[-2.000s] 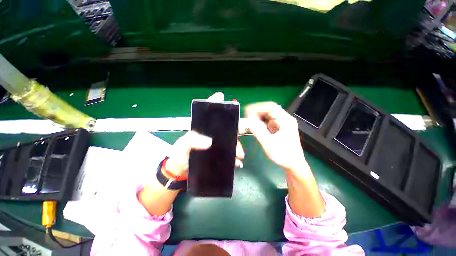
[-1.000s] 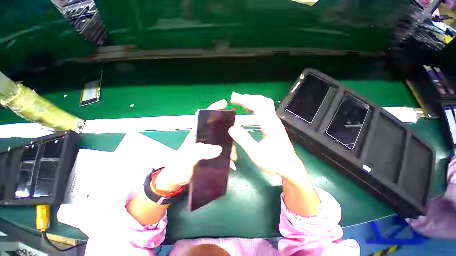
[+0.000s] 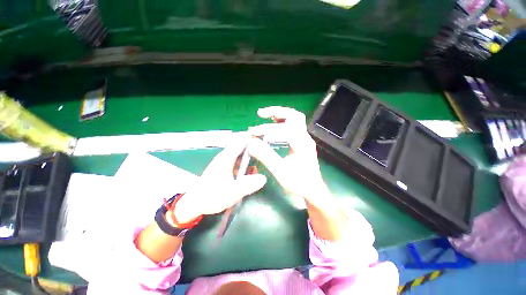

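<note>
The smartphone unit (image 3: pixel 229 214) is turned edge-on, tilted, above the green mat; its faces barely show. My left hand (image 3: pixel 222 181) grips it, thumb across the near side. My right hand (image 3: pixel 285 152) is at its upper end, thumb and fingers bent near the top edge; whether the fingertips touch or pinch it is unclear in the glare. The black phone tray (image 3: pixel 392 184) lies at the right, with glossy phones in its two upper-left pockets and two bare pockets.
A second phone tray (image 3: pixel 53 201) lies at the left with glossy phones. White papers (image 3: pixel 86 201) are beside it. An orange-yellow plug (image 3: pixel 32 259) is below it. A small phone-like part (image 3: pixel 93 103) lies beyond the white strip. A pink sleeve (image 3: pixel 490 230) is at the right edge.
The phone has turned from screen-facing to edge-on in my left hand. My right hand has moved from beside the phone to its top end. The whole view has shifted somewhat.
</note>
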